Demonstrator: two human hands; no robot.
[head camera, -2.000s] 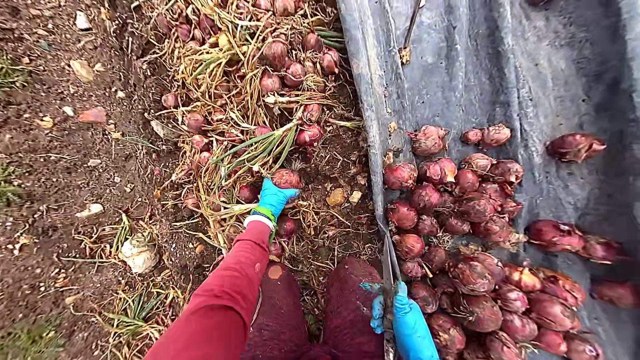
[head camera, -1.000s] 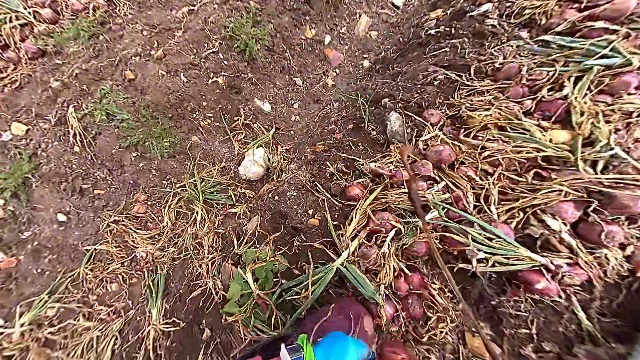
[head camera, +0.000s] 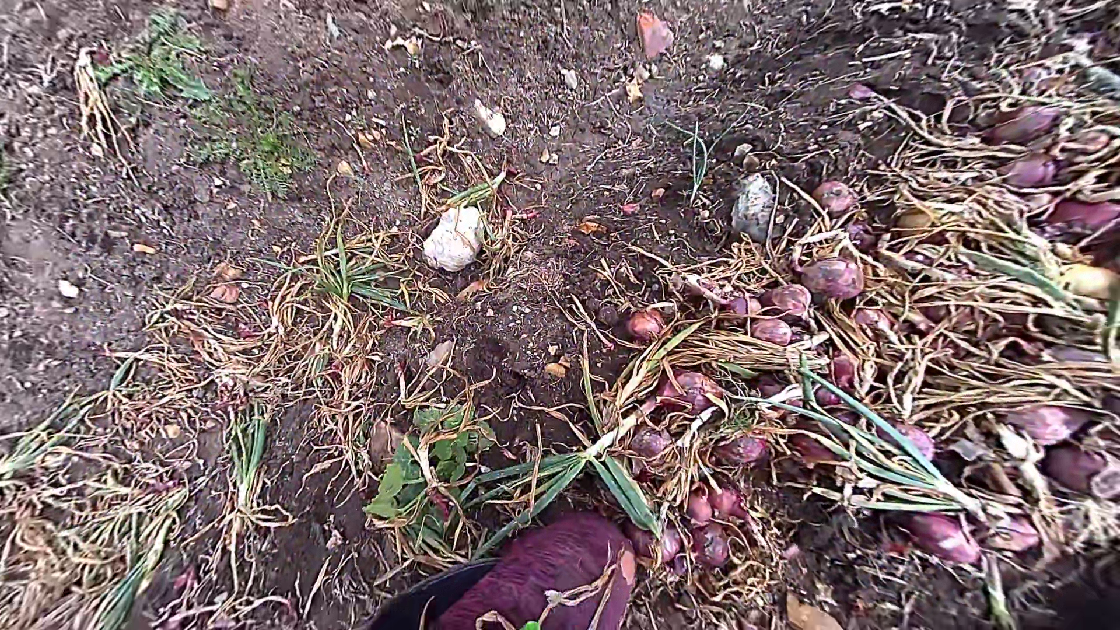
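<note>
Neither of my hands shows at this moment; only a tiny bit of green, perhaps a glove cuff, touches the bottom edge. My knee in dark red trousers (head camera: 560, 569) is at the bottom centre. Red onions (head camera: 691, 391) with dry, straw-coloured tops lie in a thick row from the centre to the right edge. A small cluster of red onions (head camera: 710, 544) rests just right of the knee. Green onion leaves (head camera: 884, 429) lie across part of the row, and more green leaves (head camera: 547, 486) spread just above the knee.
A large white stone (head camera: 455, 238) lies on the brown soil at upper centre, a grey stone (head camera: 752, 207) near the row. Cut dry tops (head camera: 324, 367) are strewn at left. A leafy green weed (head camera: 429, 464) grows by the knee, feathery weeds (head camera: 258, 144) at upper left.
The view has swung left, away from the dark sheet with its onions. Both blue-gloved hands, one at an onion and one with a cutting tool two seconds ago, are out of sight.
</note>
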